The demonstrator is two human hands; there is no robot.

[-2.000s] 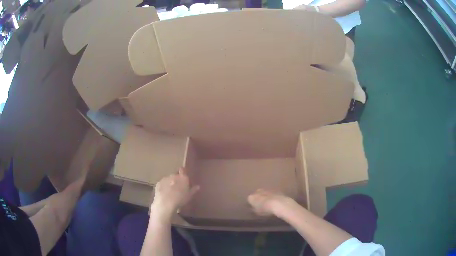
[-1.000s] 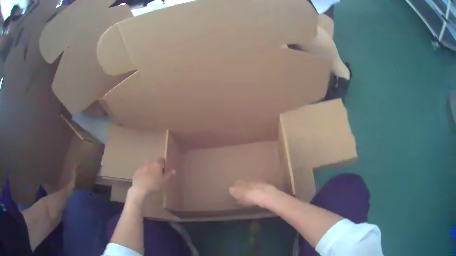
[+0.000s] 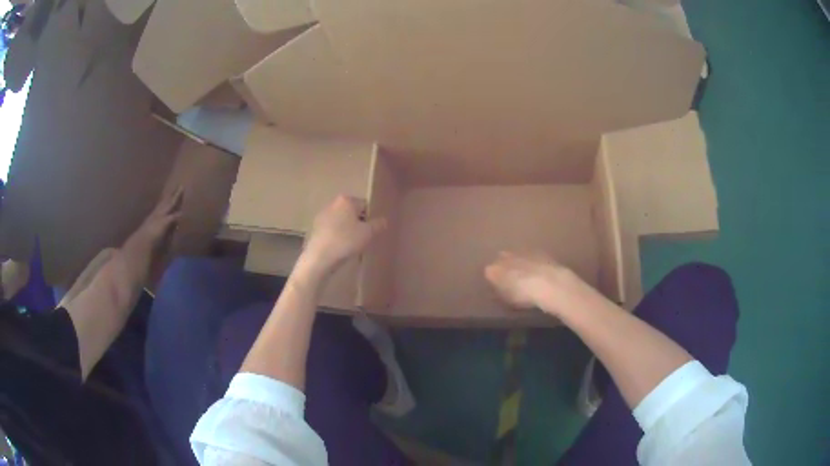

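An open brown mailer box lies in front of me, its broad lid standing at the far side and cut off by the top edge. My left hand grips the upright left side wall, thumb on the inner side. My right hand is inside the tray over the box bottom near the front wall, fingers together and empty; whether it presses the bottom cannot be told. A left side flap and a right side flap stick outward.
Another person's arm reaches to brown cardboard at the left. A further brown carton stands at the upper left. The wearer's knees are under the box's front edge. Green floor shows at the right, with a yellow-black stripe below.
The view has tilted down, so the box and hands appear higher and further right than a second ago. My left hand stays at the left wall and my right hand stays in the tray.
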